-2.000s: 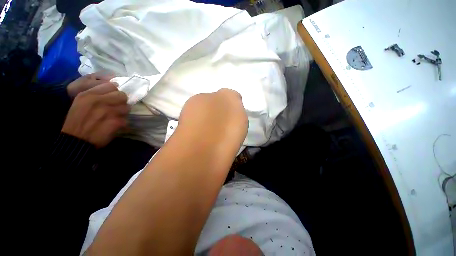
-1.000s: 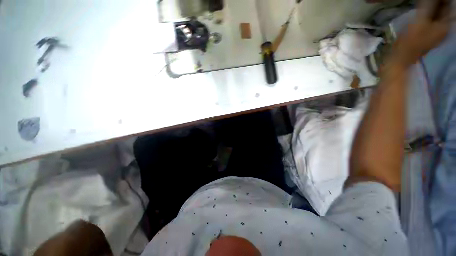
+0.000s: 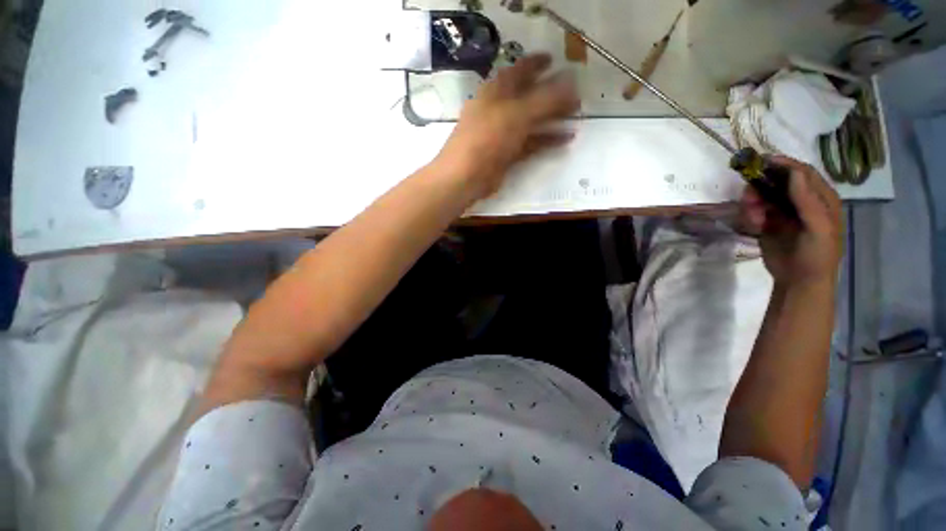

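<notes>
My right hand [image 3: 804, 223] holds the large screwdriver [image 3: 679, 107] by its yellow-and-black handle. Its long steel shaft points up and left, with the tip near small metal parts at the top of the view. My left hand [image 3: 510, 119] is over the machine bed just below and right of the dark rotary hook area [image 3: 465, 42]. Its fingers are spread and slightly blurred, and nothing shows in it. A bright slide plate [image 3: 407, 42] lies left of the hook opening.
The needle plate [image 3: 109, 187], a small dark block [image 3: 120, 103] and a branched metal piece [image 3: 171, 31] lie at the table's left. A wooden-handled awl [image 3: 651, 64], white cloth scraps [image 3: 790, 112] and green-handled snips [image 3: 853, 145] lie right. White fabric [image 3: 135, 384] is piled below.
The view has swung from the fabric pile to the machine table. The large screwdriver has gone from the bed into my right hand. My left hand has moved up over the bed.
</notes>
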